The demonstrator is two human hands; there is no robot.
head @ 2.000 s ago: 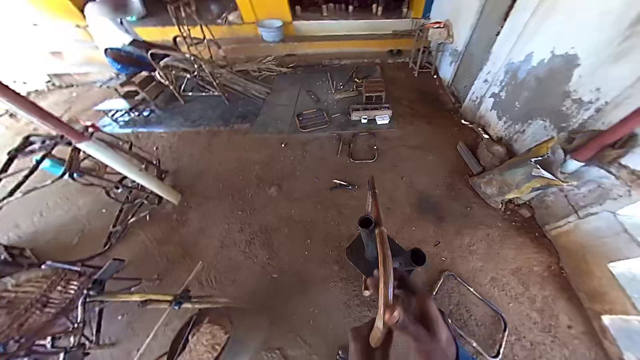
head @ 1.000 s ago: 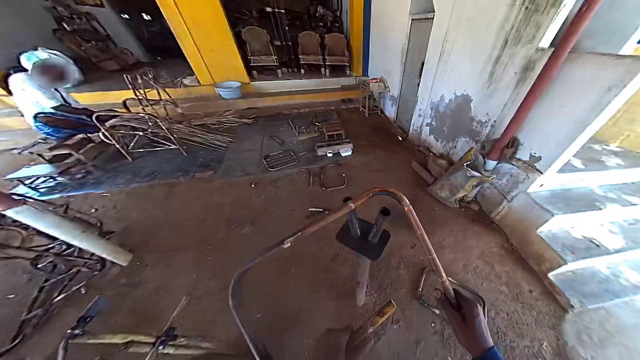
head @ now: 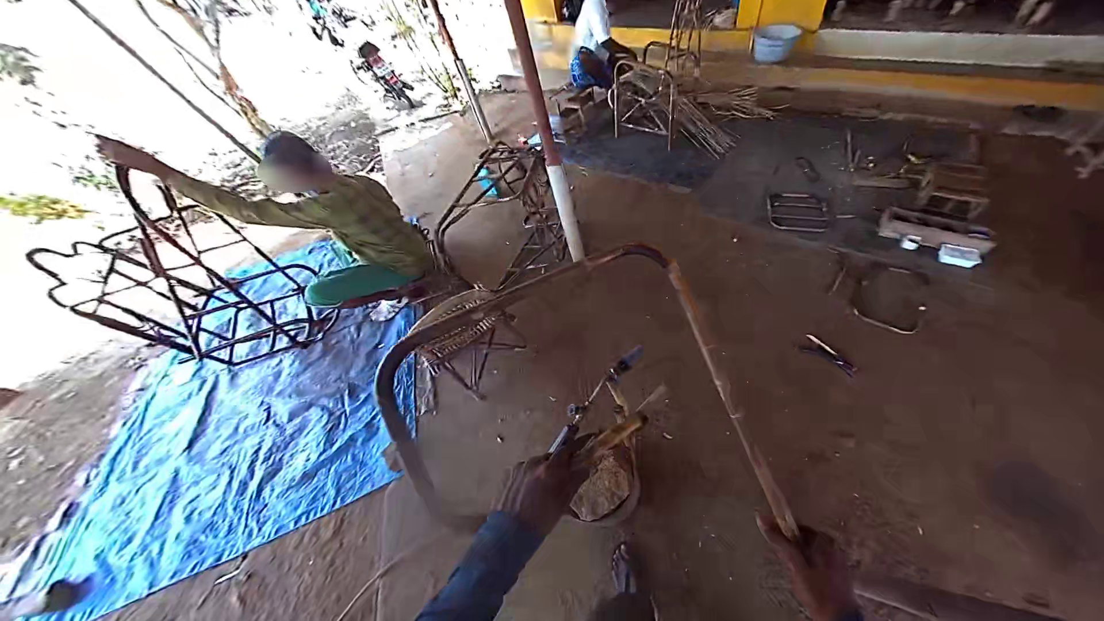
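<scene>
My right hand (head: 811,561) is closed around the lower end of a long bent cane pole (head: 714,366). The pole rises from that hand, bends at the top, runs left and curves down toward the floor. My left hand (head: 543,487) holds a short piece of wood or bamboo (head: 617,434). A blowtorch (head: 595,392) points up and away from beside the left fingers; whether they also grip its handle cannot be told. Below the left hand is a rough, light brown block or stone (head: 604,487), partly hidden by the hand and wood.
A person (head: 362,216) sits left on a blue tarpaulin (head: 259,431), holding a cane frame (head: 185,285). A woven stool (head: 461,328) and a post (head: 561,203) stand ahead. Tools (head: 830,352) lie on the floor; another person (head: 593,52) sits farther back.
The view has swung left. My left hand, with the wooden piece, has come to the blowtorch; the metal stand with tubes has left view. My right hand still holds the bent pole.
</scene>
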